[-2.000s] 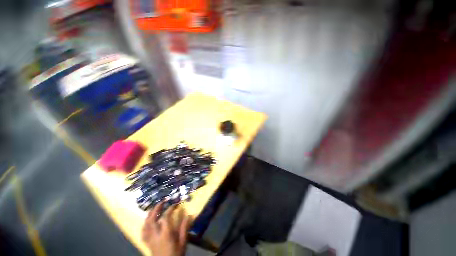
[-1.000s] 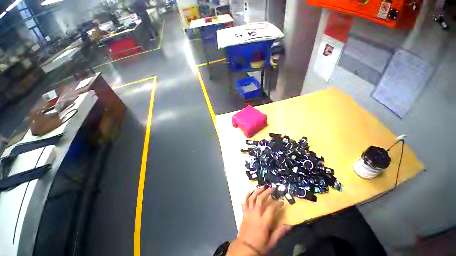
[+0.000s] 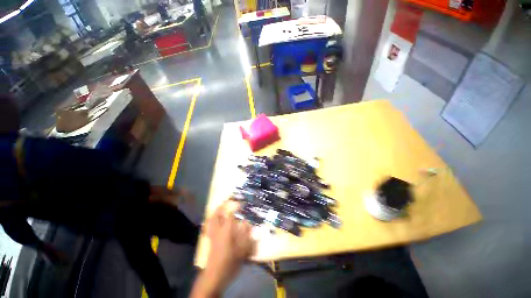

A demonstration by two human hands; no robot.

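A loose pile of small black-and-silver fittings (image 3: 285,192) lies on the yellow-tan work table (image 3: 361,134), smeared by motion blur. My left hand (image 3: 227,233) reaches in from the bottom, its fingers at the pile's near left edge. It is blurred, and I cannot tell whether the fingers hold a fitting. My right hand is not in view. A jar (image 3: 391,199) with pale sides and a crusted black top stands right of the pile. A small pale thing (image 3: 429,171), perhaps a brush end, shows beyond it.
A pink box (image 3: 261,132) sits behind the pile. A person in dark clothes (image 3: 75,180) is at the left, beside the table. White sheets (image 3: 483,99) hang on the grey wall at right. Behind stands a white-topped bench (image 3: 300,30) with a blue crate (image 3: 301,96) below.
The view has turned, first onto the table and then slightly right. My left hand stays by the pile's near edge. A person has come into view at the left. The brush shaft no longer shows clearly.
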